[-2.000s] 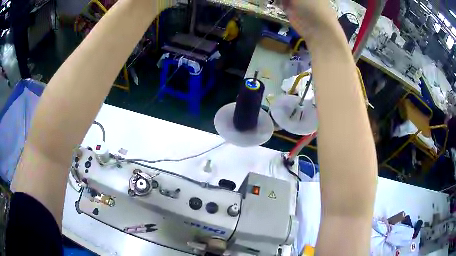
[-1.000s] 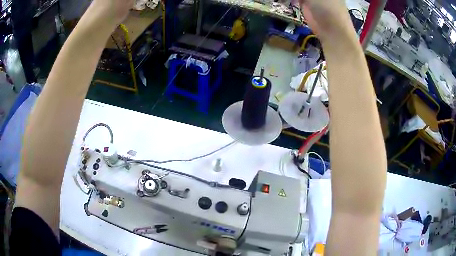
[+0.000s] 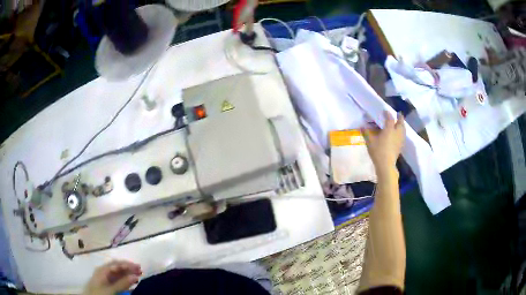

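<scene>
My right hand (image 3: pixel 383 135) is at the blue side tray (image 3: pixel 350 218), with its fingers at the edge of a long white sheet (image 3: pixel 414 167); whether they grip it is hard to tell. An orange-white packet (image 3: pixel 352 157) lies just left of the hand. My left hand (image 3: pixel 114 276) is blurred at the lower edge near the table front, its fingers curled, and nothing clear shows in it. The pale grey sewing machine (image 3: pixel 233 144) stands on the white table, with pink-handled snips (image 3: pixel 124 230) on its bed.
A black phone (image 3: pixel 241 221) lies at the front of the machine. A dark thread cone (image 3: pixel 124 26) stands on a round disc at the upper left. White pieces (image 3: pixel 450 83) lie on the table at right. A patterned pale surface (image 3: pixel 323 259) is below the tray.
The view has swung right and down. Both hands have come down from the top edge: the right to the side tray, the left to the table's front.
</scene>
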